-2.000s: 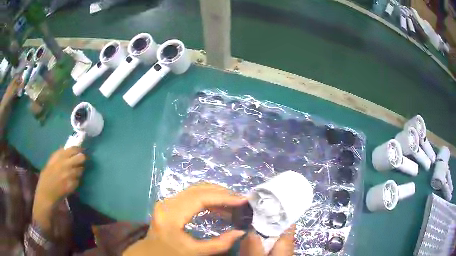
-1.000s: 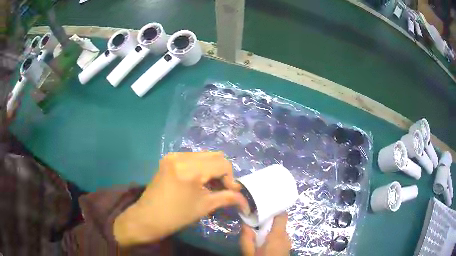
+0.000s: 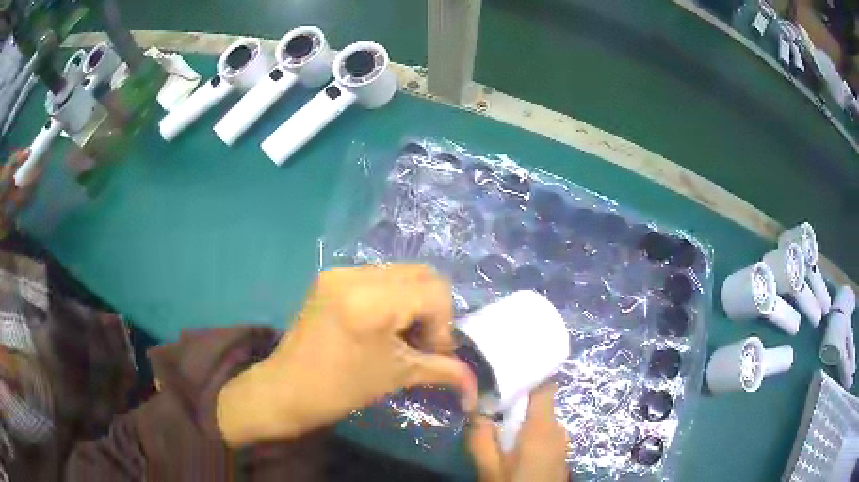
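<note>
A white handheld fan (image 3: 523,344) is held over the plastic-covered sheet, its open end turned left. My right hand (image 3: 523,447) grips its handle from below at the bottom edge. My left hand (image 3: 363,344) is at the open end, its thumb and bent fingers on a dark round insert (image 3: 478,369) that sits at the mouth of the head. The fingers partly hide the insert, so its exact seating cannot be told. The shiny, crinkled sheet (image 3: 556,240) lies flat with rows of dark discs showing.
Three fans with dark centres (image 3: 363,71) lie at the upper left. Several white fans (image 3: 751,290) and a gridded tray (image 3: 827,438) are at the right. A pale rail and post (image 3: 452,52) run behind. A blurred green fixture (image 3: 122,113) and another person's sleeve (image 3: 24,320) are at left.
My left hand has brought the dark insert to the fan's mouth, and the head has turned. The neighbouring person's hand and the fan in it have left their earlier place. The view has shifted slightly.
</note>
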